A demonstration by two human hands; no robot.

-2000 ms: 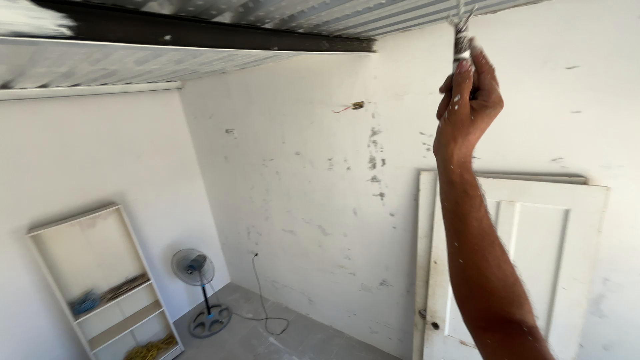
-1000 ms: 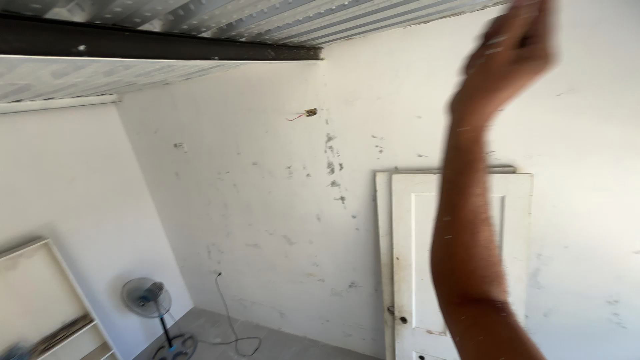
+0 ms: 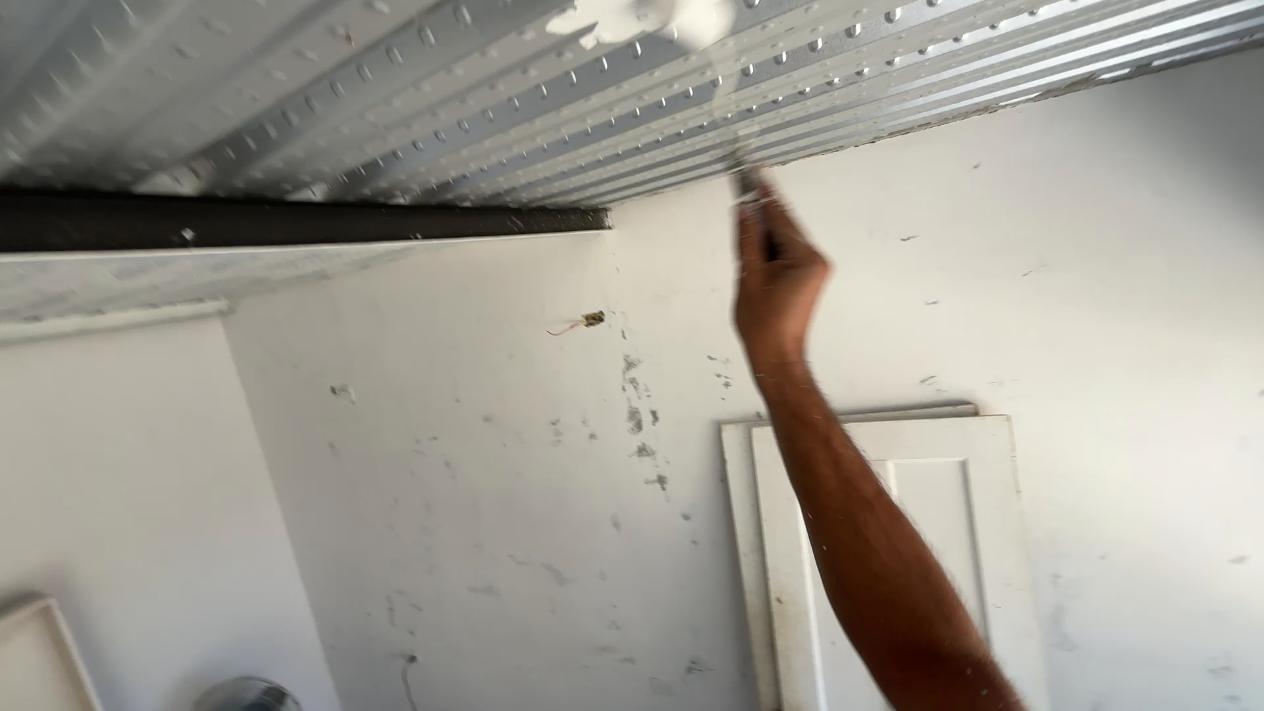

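Observation:
My right hand (image 3: 780, 281) is raised at the upper middle of the view, fingers closed around a slim tool, apparently a paintbrush (image 3: 746, 178). Motion blurs the tool, and its upper end is hard to make out against the corrugated metal ceiling (image 3: 395, 128); whether it touches cannot be told. Above it, a wet-looking white paint patch (image 3: 642, 20) lies on the ceiling sheet at the top edge. Small droplets or bumps dot the metal ribs. My left hand is out of view.
A dark beam (image 3: 296, 219) runs under the ceiling at left. White door panels (image 3: 992, 513) lean against the scuffed white wall (image 3: 494, 395), where wires stick out of a small wall box (image 3: 592, 319). A fan's top (image 3: 247, 694) and a shelf frame (image 3: 49, 632) show at lower left.
The view has tilted upward, showing more ceiling. My right hand, cut off by the top edge a second ago, is fully in view with the tool. The white ceiling patch has come into view.

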